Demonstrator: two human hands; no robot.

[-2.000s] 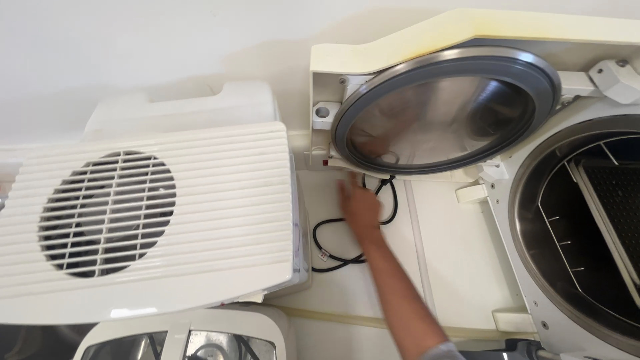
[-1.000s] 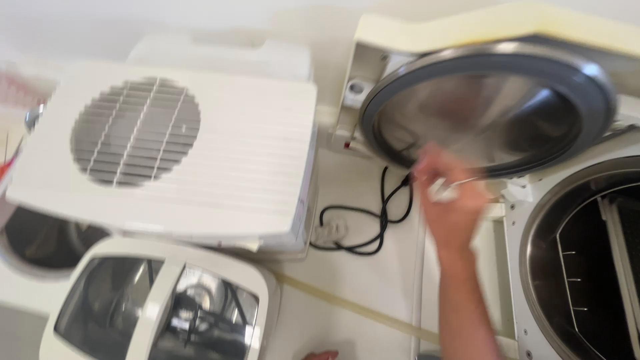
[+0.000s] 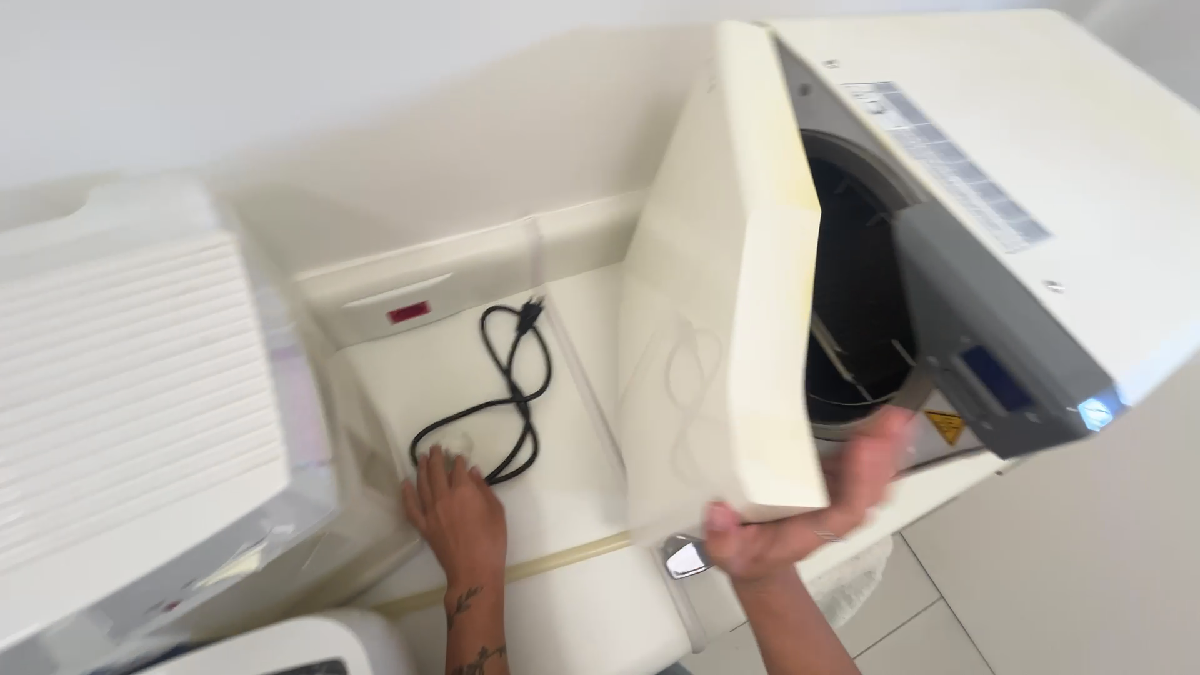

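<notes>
My left hand (image 3: pixel 459 516) rests on the white counter at the lower end of a looped black power cord (image 3: pixel 518 398), fingers over or beside a small clear item that is too blurred to name. The cord's plug lies at its upper end. My right hand (image 3: pixel 811 511) grips the lower edge of the cream door (image 3: pixel 703 309) of an autoclave-like machine (image 3: pixel 994 122), thumb on the near side and fingers behind. The door stands partly open, and the dark round chamber (image 3: pixel 848 291) shows behind it.
A white ribbed housing (image 3: pixel 131 403) stands at the left, with another white appliance (image 3: pixel 281 652) below it. A metal latch (image 3: pixel 686 557) sits under the door's lower corner. The wall is behind the counter, and a tiled floor (image 3: pixel 1059 562) lies at lower right.
The machine's door has swung partway toward its chamber, and my right hand has taken hold of its edge. My left hand has come to the cord. The view has shifted right.
</notes>
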